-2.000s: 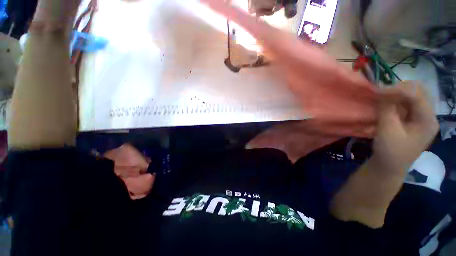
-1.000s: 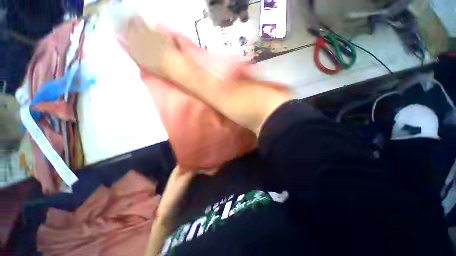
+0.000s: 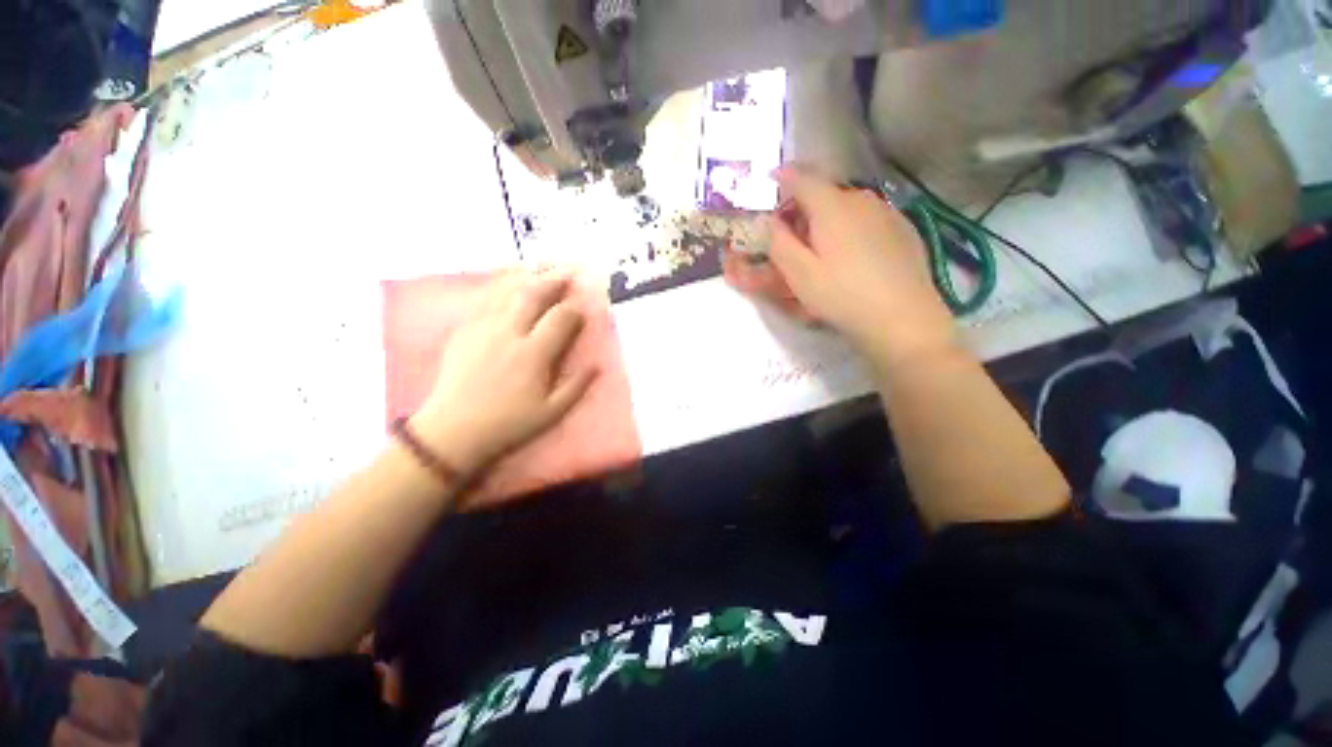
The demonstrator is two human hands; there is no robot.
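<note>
A salmon-pink fabric panel (image 3: pixel 592 423) lies flat on the white table, its lower edge at the table's front edge. My left hand (image 3: pixel 504 358) rests on it, palm down with fingers spread, fingertips near its top edge, left of and below the needle area. My right hand (image 3: pixel 850 263) is over the machine bed, below the phone (image 3: pixel 742 139), fingers bent. A small pinkish-red thing (image 3: pixel 760 275) shows under its fingers; whether it is held is unclear. The sewing machine head (image 3: pixel 541 73) stands above, its presser foot area bright and blurred.
Green-handled scissors (image 3: pixel 964 260) lie right of my right hand, beside a dark cable. A pink fabric bundle (image 3: pixel 59 234) with a blue strip (image 3: pixel 73 333) and a white tape (image 3: pixel 59 555) hangs at the left edge. A round white object (image 3: pixel 1166 464) is at the lower right.
The pink panel, earlier lifted and swung across, now lies flat on the table. My left hand has come up onto it. My right hand has moved right, towards the scissors.
</note>
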